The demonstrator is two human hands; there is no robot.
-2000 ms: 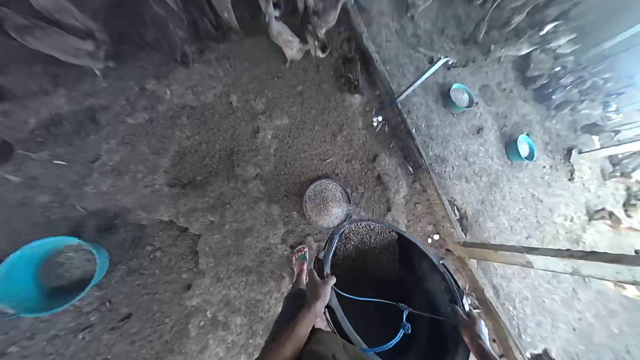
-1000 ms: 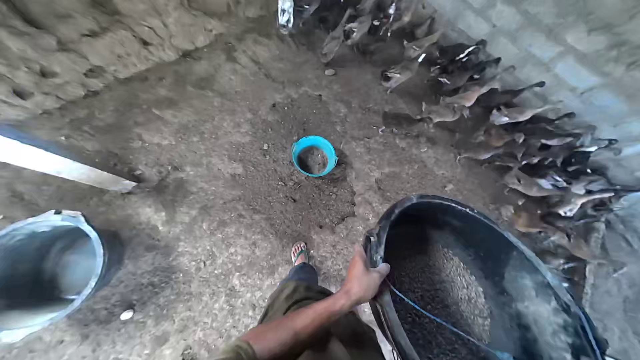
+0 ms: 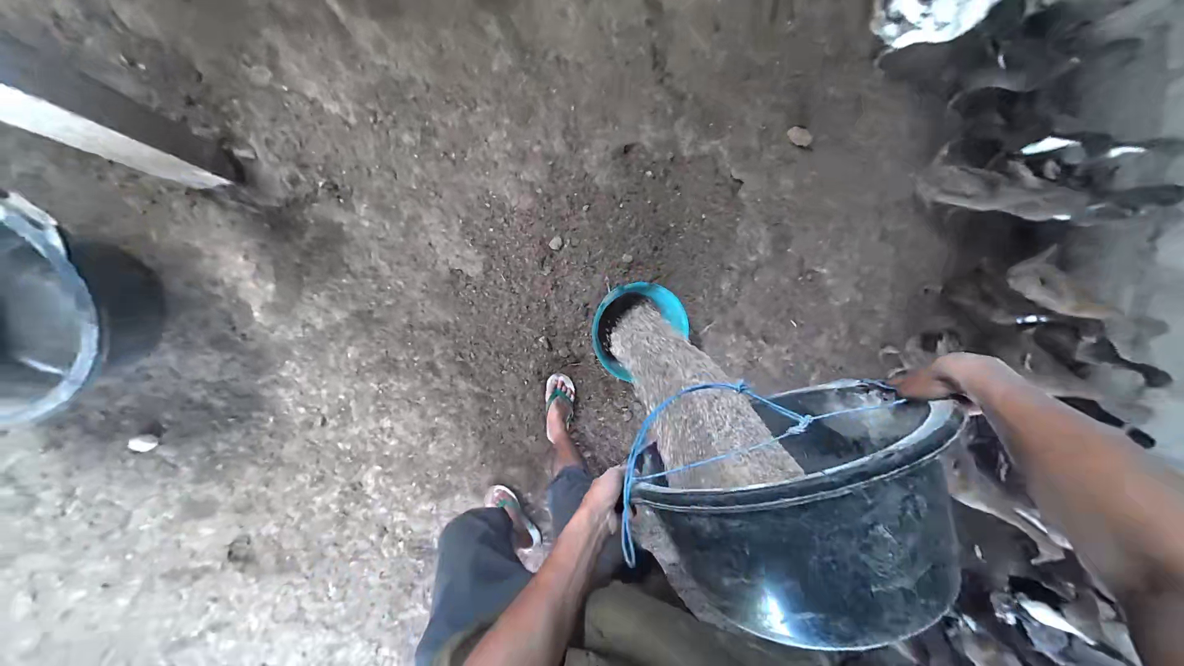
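A big black plastic tub [image 3: 814,555] is tilted forward between my hands. My left hand [image 3: 603,499] grips its near-left rim, and my right hand [image 3: 948,379] grips the rim at the upper right. Grainy feed [image 3: 703,398] streams over the tub's lip into a small turquoise bucket [image 3: 673,310] on the dirt floor. A knotted blue rope [image 3: 689,393] is strung across the tub's mouth and loops over the rim beside my left hand.
Many brown ducks [image 3: 1008,194] crowd along the right side. At the left edge stands a large pale-rimmed tub [image 3: 88,342], below a white post [image 3: 111,139]. My sandaled feet [image 3: 559,398] are left of the turquoise bucket. A stone [image 3: 799,136] lies farther off.
The black tub has been tipped, and feed now pours into the turquoise bucket, which stood without a stream a second ago. My right hand has come into sight on the rim.
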